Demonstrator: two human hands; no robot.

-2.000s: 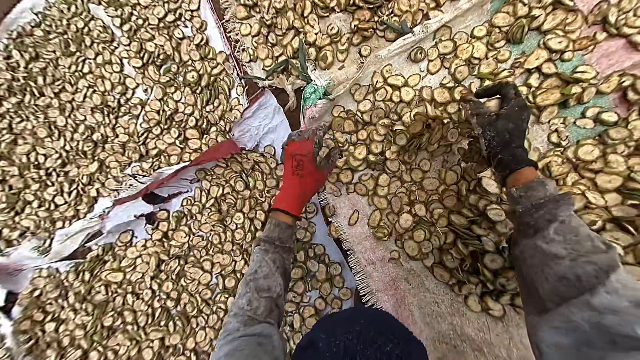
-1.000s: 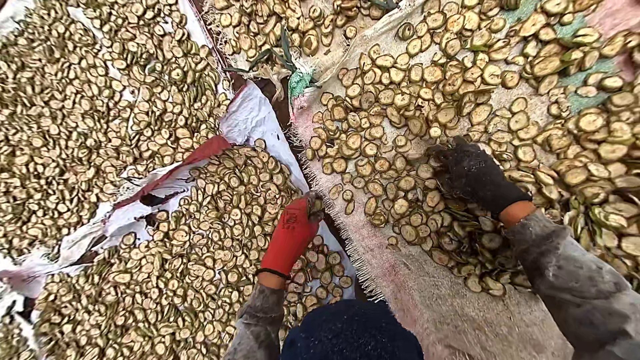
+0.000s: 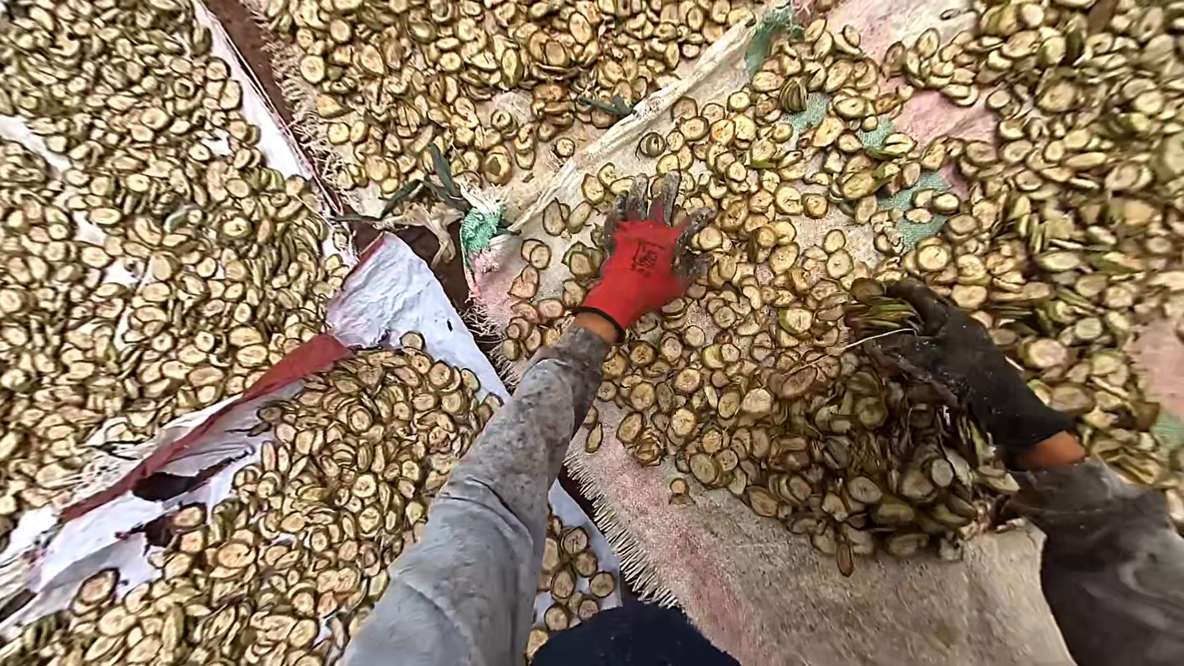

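Observation:
Round, pale slices with green-brown rims (image 3: 731,370), apparently cut plant produce, lie scattered over a woven cloth (image 3: 740,555). My left hand (image 3: 643,254), in a red glove with dirty grey fingertips, rests palm down with fingers spread over the slices at the cloth's upper middle. At the right, my right hand (image 3: 943,356), in a black glove, is curled around a bunch of slices (image 3: 879,314). Below it is a thicker heap of slices (image 3: 888,472), slightly blurred.
White sheeting with a red edge (image 3: 398,296) and more slices lies to the left. A dark gap and the cloth's frayed edge (image 3: 629,555) run between the sheets. A green tied scrap (image 3: 479,228) sits at the corner. The dark top of a knee or hat shows at the bottom.
My left hand has moved up and right from the cloth's frayed edge onto the slices, its fingers now spread. My right hand, low among the slices a second ago, now holds a bunch.

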